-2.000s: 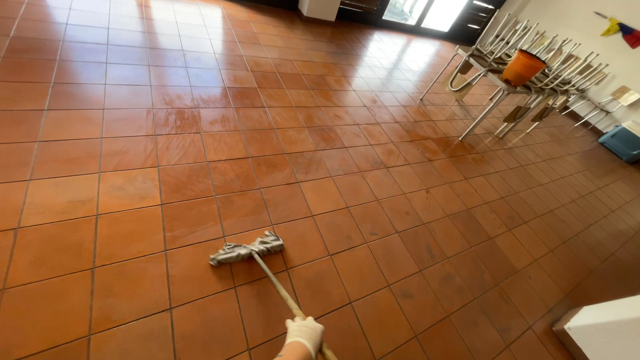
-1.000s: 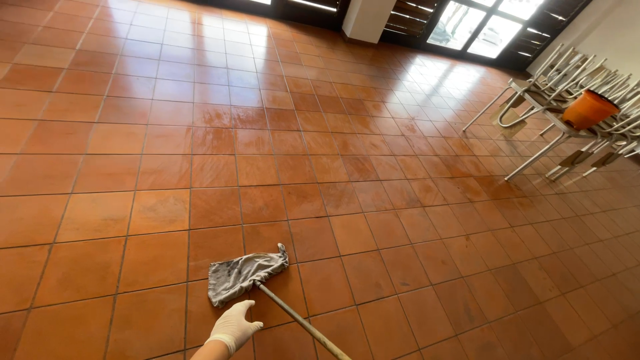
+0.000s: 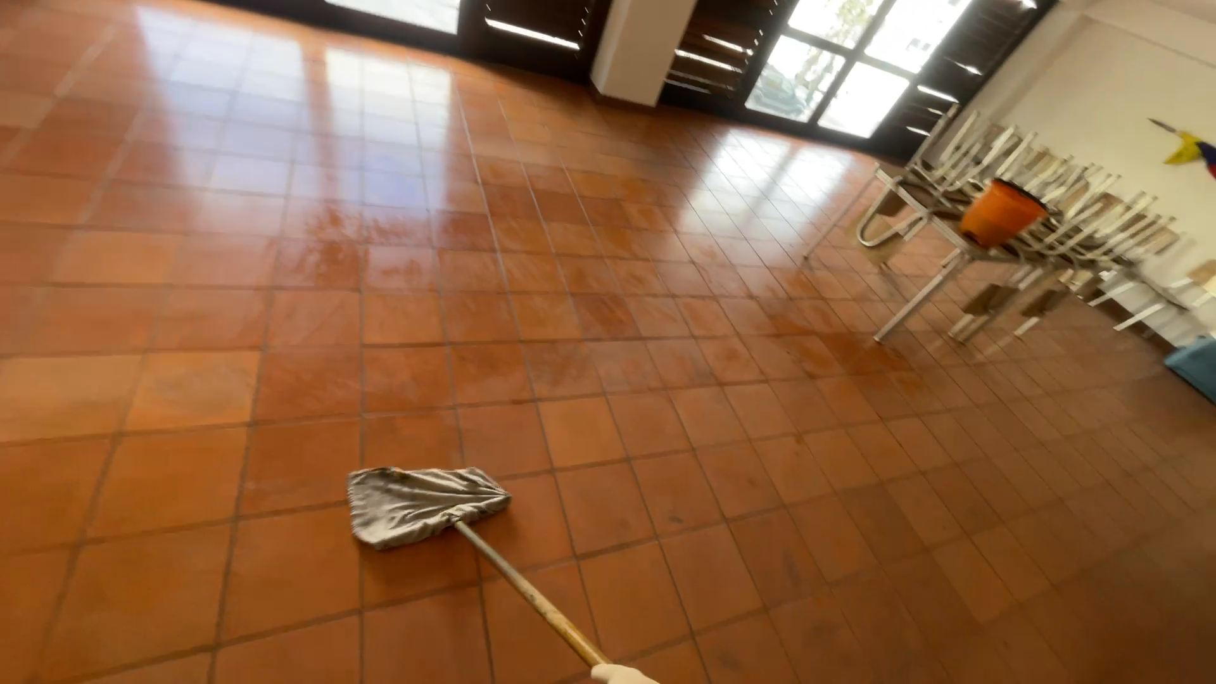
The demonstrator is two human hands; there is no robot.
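A grey floor cloth (image 3: 418,505) lies spread flat over the head of a floor mop or squeegee on the terracotta tiles, left of centre. Its wooden handle (image 3: 532,598) slants from the cloth down to the bottom edge. My left hand (image 3: 622,674), in a pale glove, shows only as a sliver at that edge, closed around the handle; the rest of it is cut off. My right hand is out of sight. The head itself is hidden under the fabric.
Upturned chairs are stacked on a metal-legged table (image 3: 917,294) at the right, with an orange bucket (image 3: 1002,213) among them. A white pillar (image 3: 641,47) stands by the glazed doors (image 3: 826,71). Something blue (image 3: 1195,366) sits at the far right edge.
The cloth, bunched two seconds ago, is now spread wider and flatter. One second ago my left hand was off the handle, near the cloth; it is now back on the handle.
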